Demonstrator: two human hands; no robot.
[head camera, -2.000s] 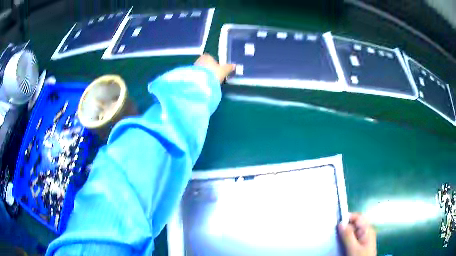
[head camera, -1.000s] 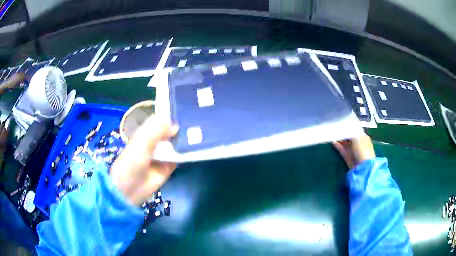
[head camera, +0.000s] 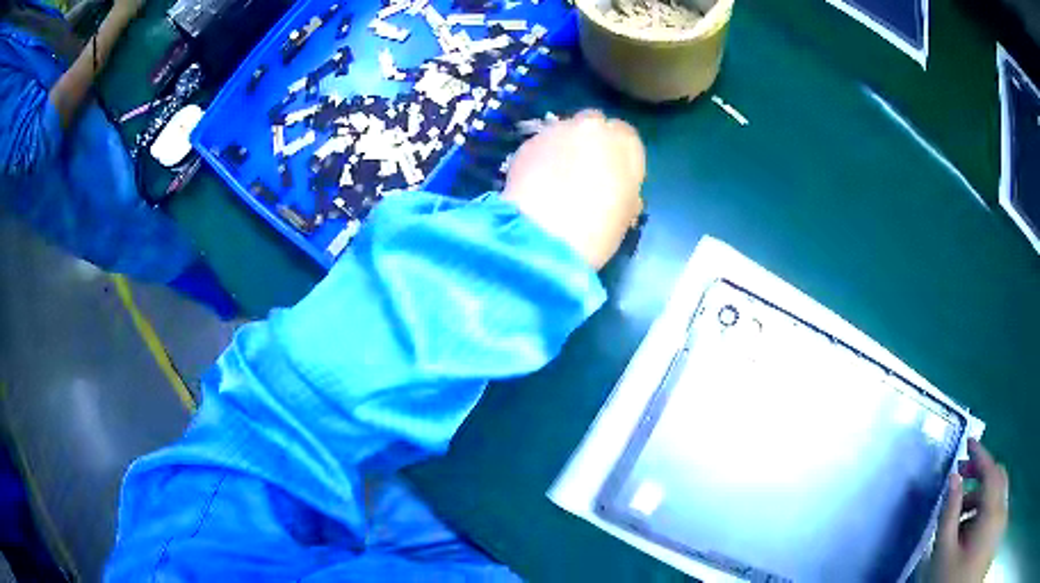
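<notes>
A tablet housing (head camera: 787, 410) lies face up on the green mat, with strong glare on its inner face, a ring-shaped camera opening at its upper left corner and a white border sheet (head camera: 593, 461) around it. My right hand (head camera: 975, 518), cut off below the wrist, holds the housing's right edge near its corner. My left hand (head camera: 582, 177) is beside the blue tray, palm down with fingers bent at the mat. Its fingertips are hidden, and small dark and pale bits show around it. Whether it holds anything cannot be told.
A blue tray (head camera: 205, 154) full of black-and-white strips stands at the upper left. A round tan container (head camera: 656, 63) with pale scraps is beside it, a small white strip (head camera: 730, 111) nearby. More housings (head camera: 895, 17) lie at the upper right. Another person's blue sleeve (head camera: 68, 171) is at far left.
The housing that both hands held raised now lies on the mat. My left hand has let go and moved beside the blue tray; my right hand stays at the edge. The view has turned left and downward.
</notes>
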